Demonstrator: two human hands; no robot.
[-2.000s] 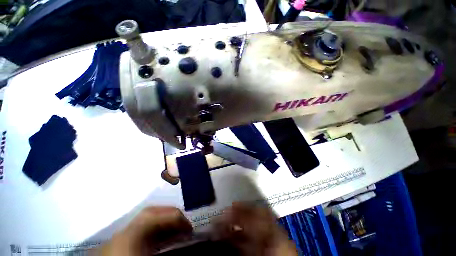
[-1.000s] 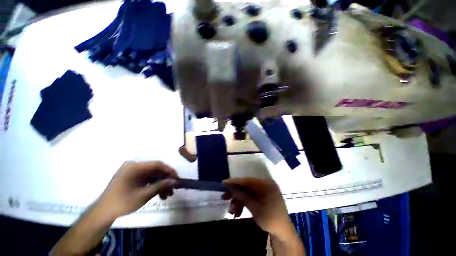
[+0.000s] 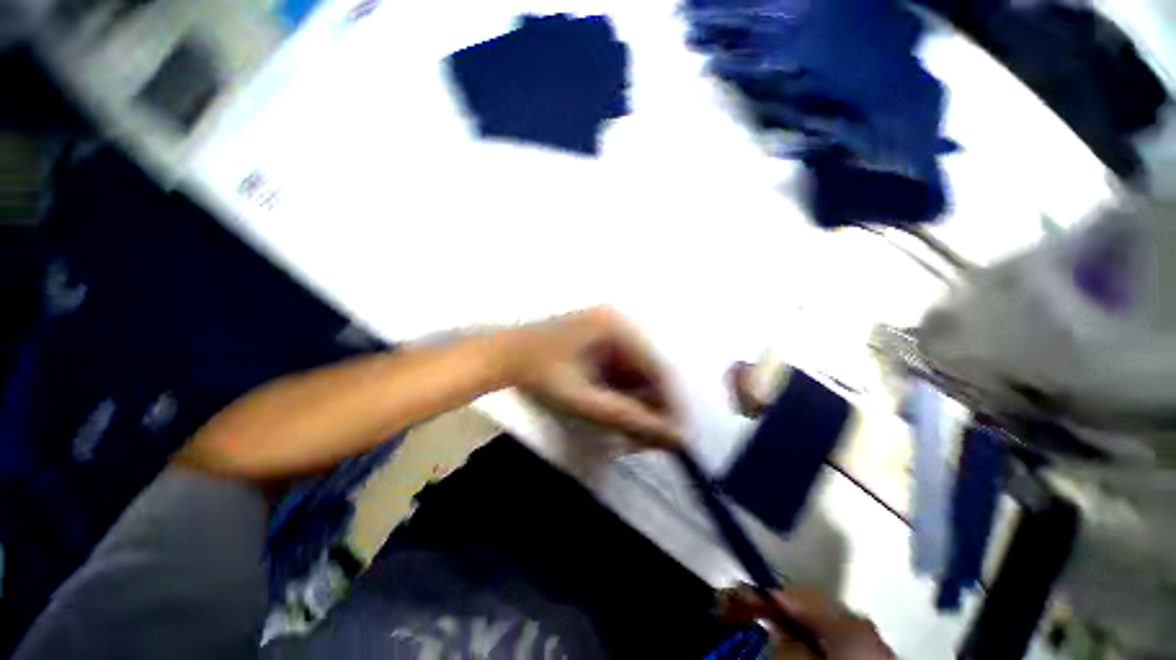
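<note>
A narrow navy strip is stretched between my two hands above the table's front edge. My left hand grips its upper end. My right hand, blurred and partly cut off by the bottom edge, holds its lower end. A rectangular navy panel lies flat on the table just beyond the strip. The sewing machine head is blurred at the right. The presser foot and needle cannot be made out.
A navy stack of panels lies on the white table at the top. A larger navy bundle lies to its right. A pale strip, a navy strip and a black phone lie at lower right.
The view has turned and shifted left, so the machine now shows at the right edge. My hands still hold the strip, which now slants down to the right. The flat panel remains on the table.
</note>
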